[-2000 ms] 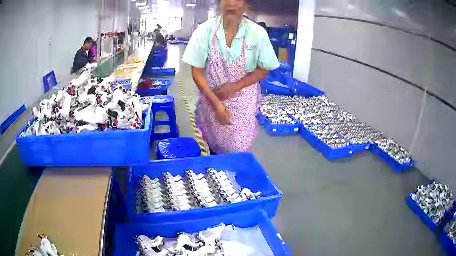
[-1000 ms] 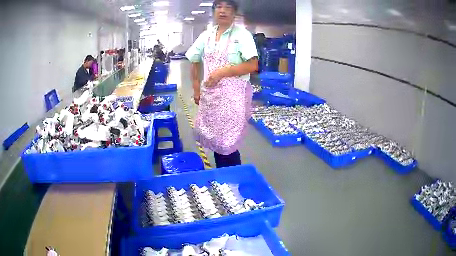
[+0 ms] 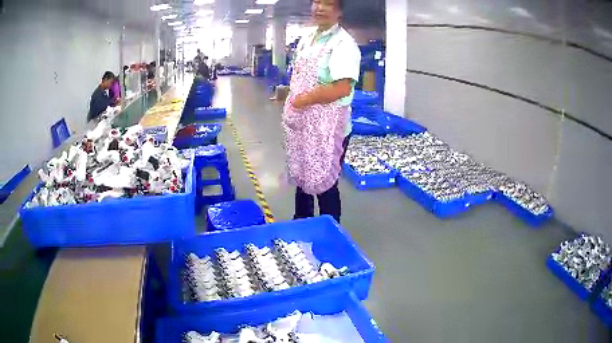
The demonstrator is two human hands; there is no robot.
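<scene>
Neither of my hands is in the picture. Nearest in front is a blue crate [image 3: 268, 300] with rows of white moulded parts [image 3: 231, 273] and some loose ones at its right end. Below it, cut off by the bottom edge, a second blue crate [image 3: 369, 323] holds loose white parts [image 3: 282, 328] on a pale liner [image 3: 330, 327]. At the left, a raised blue crate [image 3: 111, 221] holds a heap of white parts with red and black bits [image 3: 114, 164]. The brown board [image 3: 90, 288] lies below it, with a small part of something at its bottom edge.
A person [image 3: 319, 107] in a pink patterned apron stands in the aisle beyond the crates. A blue stool [image 3: 235, 214] stands behind the rows crate. Many filled blue crates [image 3: 439, 204] line the floor along the right wall. A green conveyor [image 3: 17, 281] runs at the left.
The person in the apron has moved back and to the right and turned partly sideways. The view has shifted slightly, and less of the white parts at the board's bottom edge shows.
</scene>
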